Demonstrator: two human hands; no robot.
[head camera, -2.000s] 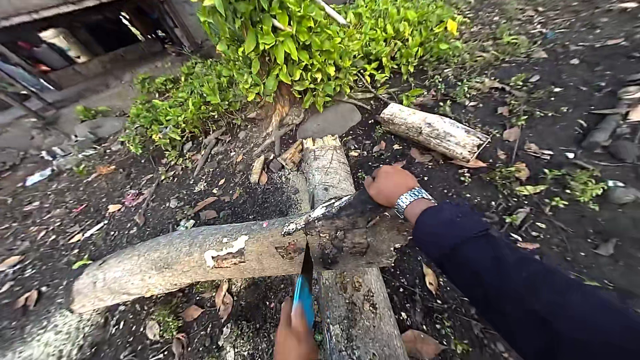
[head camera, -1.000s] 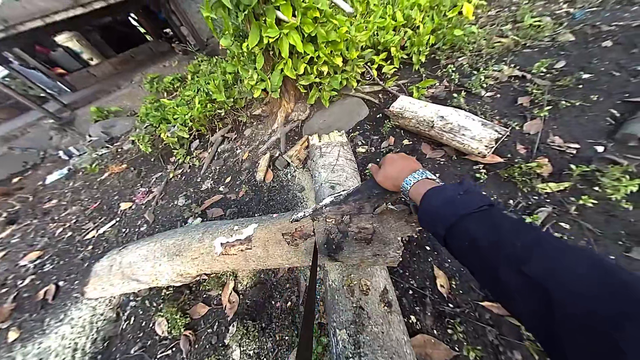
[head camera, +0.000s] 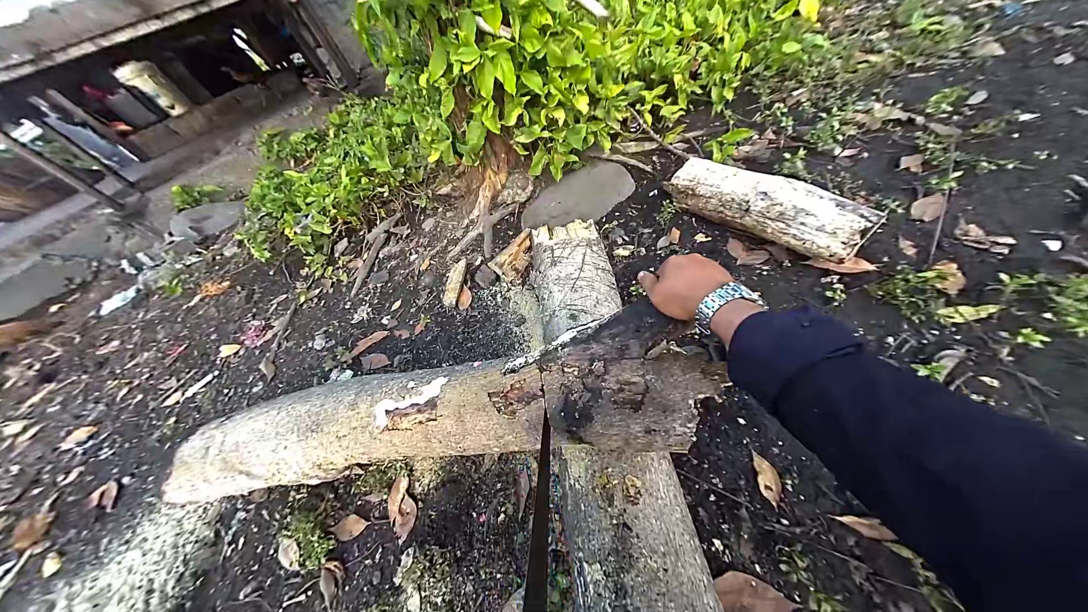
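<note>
A pale-barked log (head camera: 340, 425) lies crosswise over a second log (head camera: 625, 527), and its right end is dark and rough. My right hand (head camera: 687, 287), with a metal-banded watch (head camera: 727, 304) at the wrist, grips the upper edge of that dark end, fingers curled. A dark saw blade (head camera: 539, 518) stands in a narrow cut in the crosswise log, just left of the dark part, and runs down out of the picture. The saw's handle and my left hand are out of view.
A short cut log (head camera: 769, 208) lies at the upper right, near a flat grey stone (head camera: 580, 194). Leafy green plants (head camera: 527, 76) grow beyond. Small wood pieces (head camera: 512, 255) and dry leaves (head camera: 767, 478) are scattered on dark soil. An open-fronted structure (head camera: 170, 85) stands at the upper left.
Two seconds ago my left hand was in view on the saw's blue handle at the bottom; both have moved down out of view, and more blade shows. My right hand stays on the log.
</note>
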